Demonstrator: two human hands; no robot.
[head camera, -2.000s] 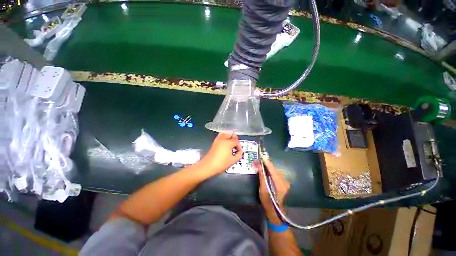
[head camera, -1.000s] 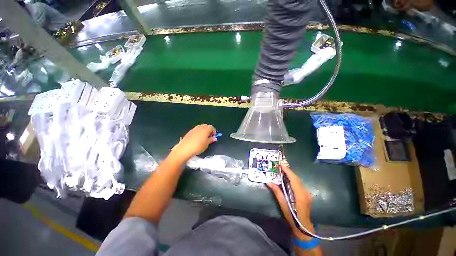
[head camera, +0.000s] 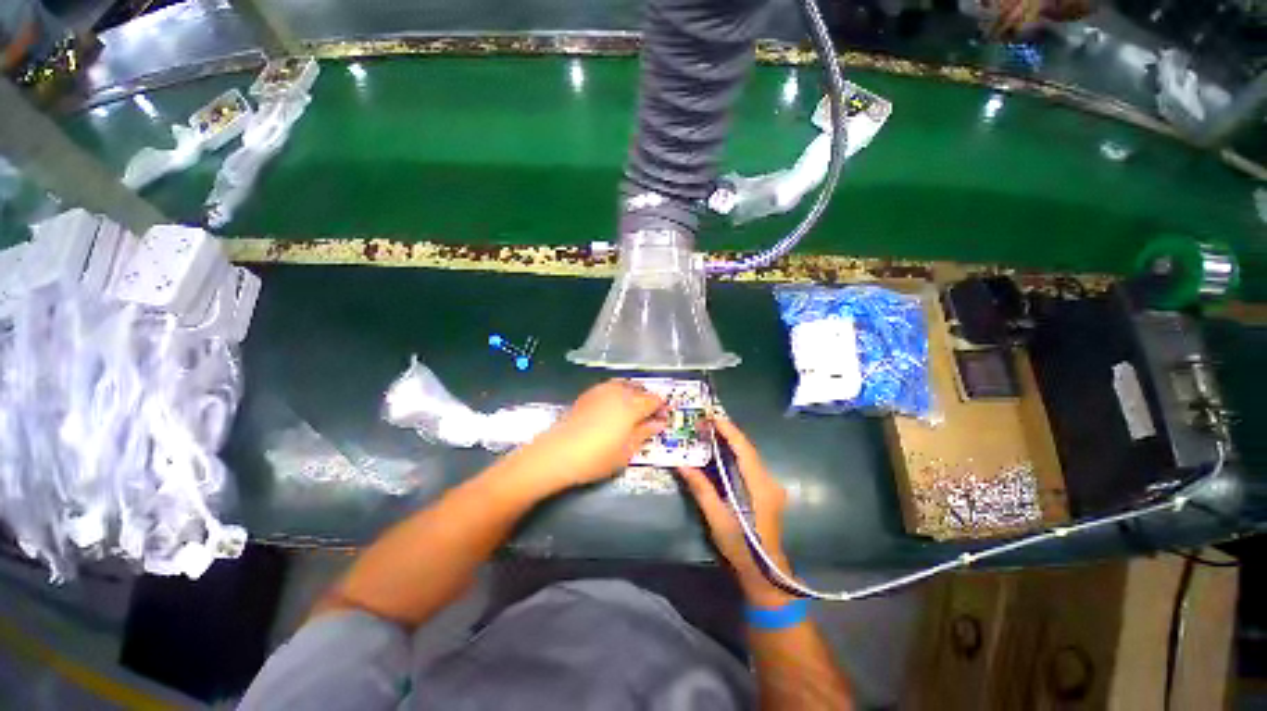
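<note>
An open white power strip (head camera: 675, 447) lies on the dark green bench under the clear hood, with metal and coloured parts inside. Its bagged cord (head camera: 466, 417) stretches left. My left hand (head camera: 611, 428) is over the strip's left side, fingertips inside it; the blue part it took is hidden by the fingers. My right hand (head camera: 736, 489) is at the strip's right edge, closed around the soldering iron (head camera: 720, 452), whose cable trails right. Two loose blue discs with wire legs (head camera: 523, 363) lie on the bench to the left.
The clear hood (head camera: 656, 313) hangs close above the strip on a ribbed hose (head camera: 691, 111). A bag of blue discs (head camera: 889, 347), a cardboard tray (head camera: 924, 479), black station (head camera: 1098, 403) and green reel (head camera: 1174, 274) are right. Stacked strips (head camera: 174, 271) are left; a conveyor (head camera: 486, 153) runs behind.
My left hand has moved right from the loose blue discs, where it held one, onto the open strip. The camera view has shifted. My right hand still holds the iron at the strip.
</note>
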